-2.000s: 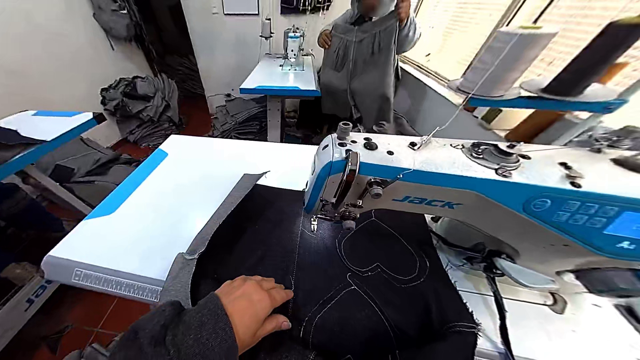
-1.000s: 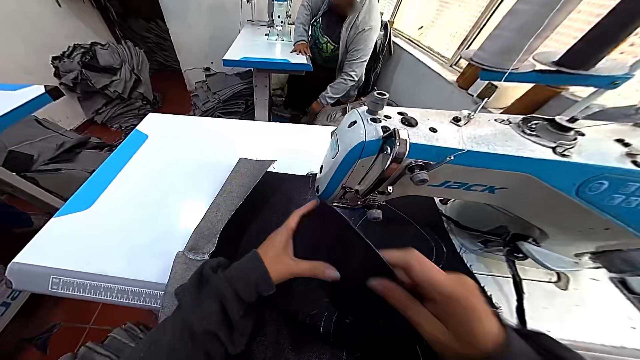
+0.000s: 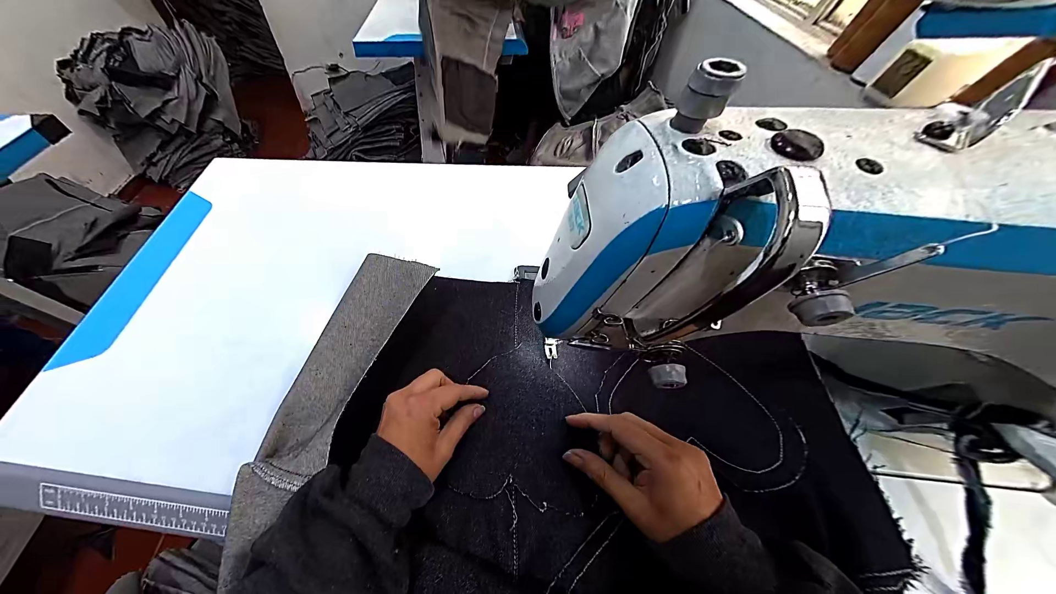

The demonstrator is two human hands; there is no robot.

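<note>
Dark denim fabric (image 3: 511, 412) with pale curved stitch lines lies under the presser foot (image 3: 551, 348) of a Jack sewing machine (image 3: 643, 223). Its left edge is folded over, showing the grey reverse side (image 3: 346, 355). Left of the presser foot and nearer to me, my left hand (image 3: 429, 417) rests on the denim, thumb and forefinger a little apart. My right hand (image 3: 652, 470) is on the fabric to the right, its forefinger and thumb apart and the other fingers curled. Whether either hand pinches cloth cannot be told. The needle is too small to make out.
The white sewing table (image 3: 247, 289) has a ruler strip (image 3: 132, 507) along its front edge. Piles of grey garments (image 3: 148, 91) lie beyond it and at the left (image 3: 66, 231). Behind, a person holding grey cloth (image 3: 470, 66) is at another table (image 3: 388, 37).
The dark flap that both hands held up a second ago now lies flat, and the hands are apart on the denim. The person behind has moved. The view has come closer to the machine.
</note>
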